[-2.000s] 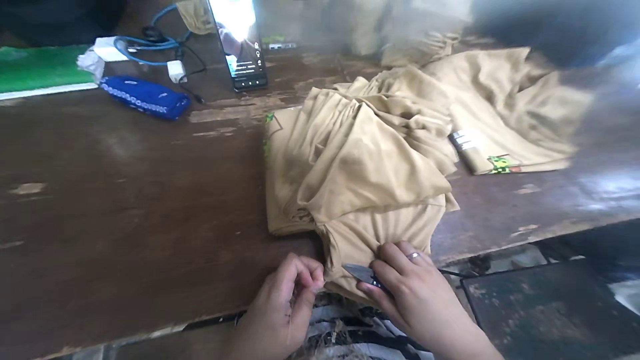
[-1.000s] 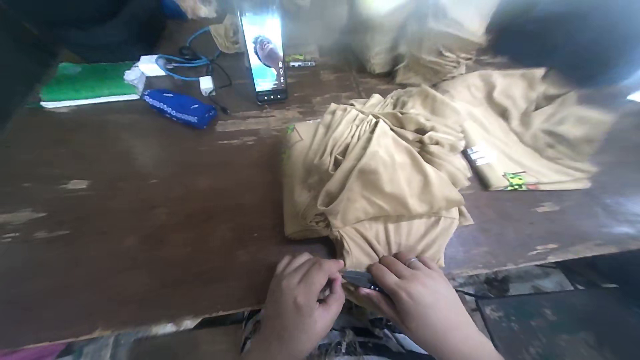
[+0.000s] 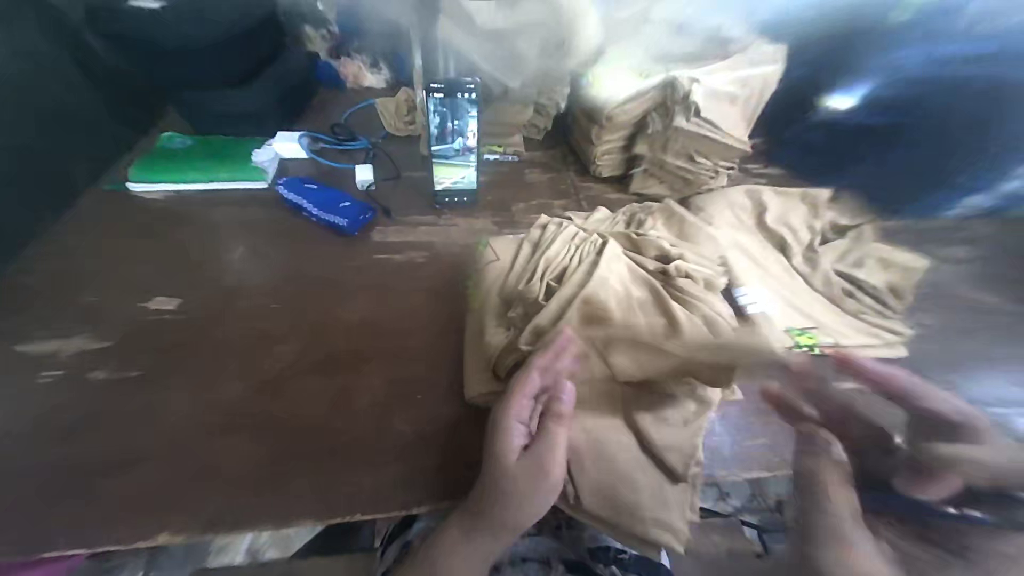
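Note:
A gathered tan cloth garment point(image 3: 632, 288) lies on the table's near part, one panel hanging over the front edge. My left hand point(image 3: 532, 432) rests against the left side of that panel, fingers extended and the thumb raised; nothing shows gripped in it. To the right of the garment is my right hand point(image 3: 888, 432), strongly blurred. What appears to be a small cutting tool with a dark blue handle point(image 3: 920, 506) sits in its palm. A blurred fold of tan cloth spans the space between the hands; whether the right fingers touch it is unclear.
Another folded tan garment point(image 3: 808, 272) lies at right, below a stack of tan cloth point(image 3: 664, 120). A lit phone point(image 3: 454, 144) stands upright at the back. Cables, a blue patterned pouch point(image 3: 324, 206) and a green cloth-like item point(image 3: 200, 160) occupy the back left.
My hands, close together at the garment's lower edge before, are now apart, the right one moved off to the right. The lower panel now hangs spread over the table edge.

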